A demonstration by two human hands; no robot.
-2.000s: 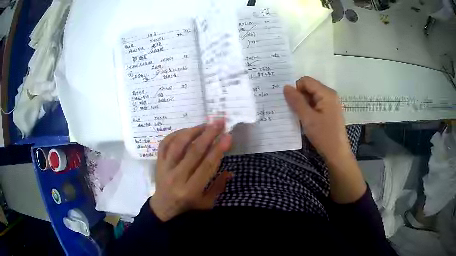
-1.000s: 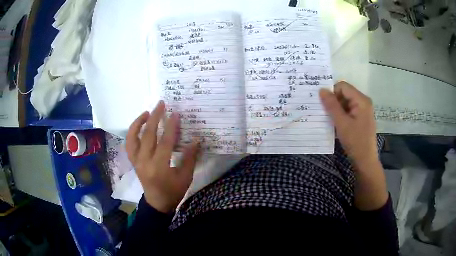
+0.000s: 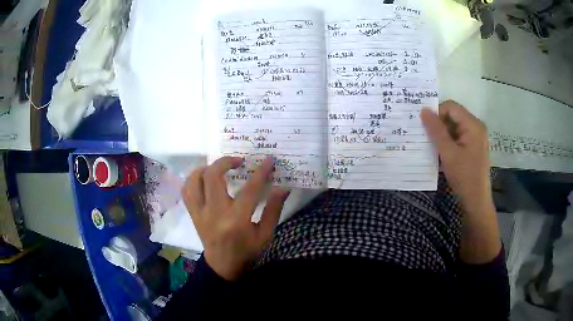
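Observation:
An open notebook [image 3: 276,119] with lined pages and dark handwriting lies over white fabric [image 3: 166,94] and reaches to the front table edge. My left hand [image 3: 235,210] lies at the lower left page with its fingers spread, fingertips on or just over the paper. My right hand [image 3: 462,141] is at the right page's edge, thumb and curled fingers on that edge and gripping it. The underside of the notebook is hidden.
A blue tray [image 3: 103,251] at the left holds red-and-white round items [image 3: 105,171] and a white object [image 3: 119,254]. A white fabric pile [image 3: 85,81] lies at the upper left. A printed ruler [image 3: 528,147] runs along the table edge at the right. A checked cloth [image 3: 358,226] covers the lap.
The page seen turning two seconds ago now lies flat. The notebook sits further right in view. My left hand has moved off the notebook's middle to the lower left page.

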